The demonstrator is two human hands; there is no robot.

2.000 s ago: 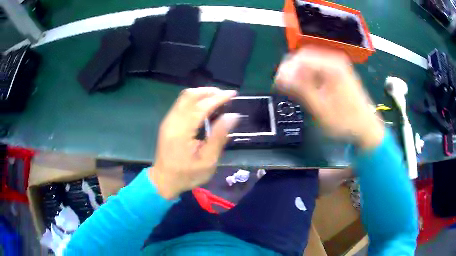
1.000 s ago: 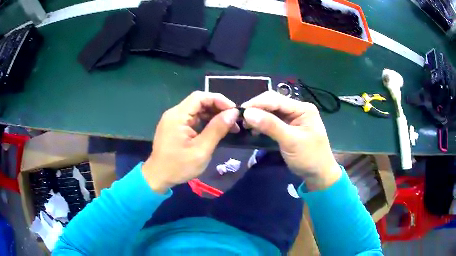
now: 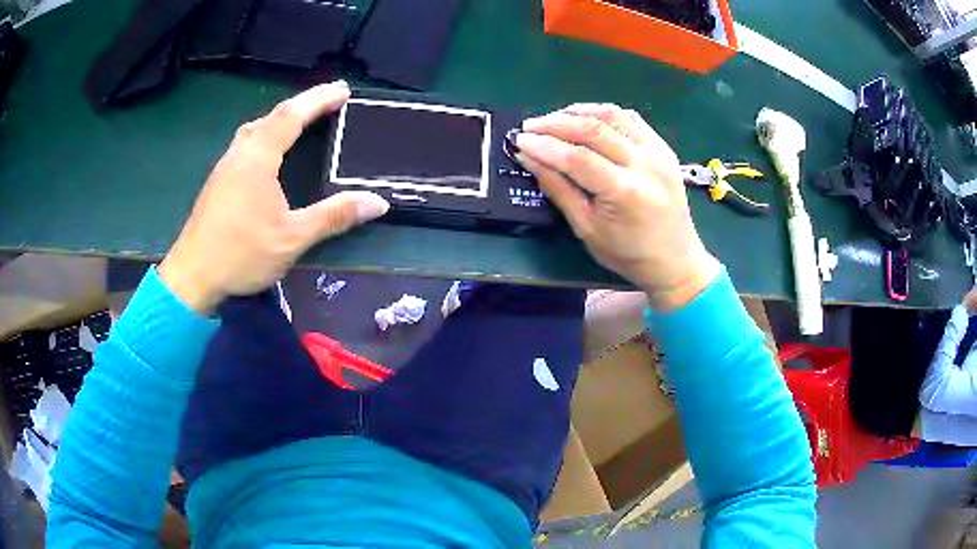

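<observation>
A black portable unit (image 3: 412, 148) lies screen side up on the green bench, with a silver-white frame around its dark screen. My left hand (image 3: 268, 198) holds its left end, fingers at the top corner and thumb at the lower edge. My right hand (image 3: 611, 193) is at the unit's right end, its fingertips pinching a small round black knob (image 3: 512, 144) at the round control beside the screen. The fingers partly hide the knob and the unit's right end.
Flat black panels (image 3: 289, 34) lie at the back left. An orange box (image 3: 643, 38) of small black pieces stands behind. Pliers (image 3: 724, 182), a white-headed mallet (image 3: 794, 204) and black units (image 3: 895, 161) lie right. Cartons (image 3: 621, 429) and a red stool (image 3: 830, 413) stand below.
My hands have parted from their pinch over the unit. My left hand now holds the unit's left end, and my right fingertips are at the round control. The view has shifted right.
</observation>
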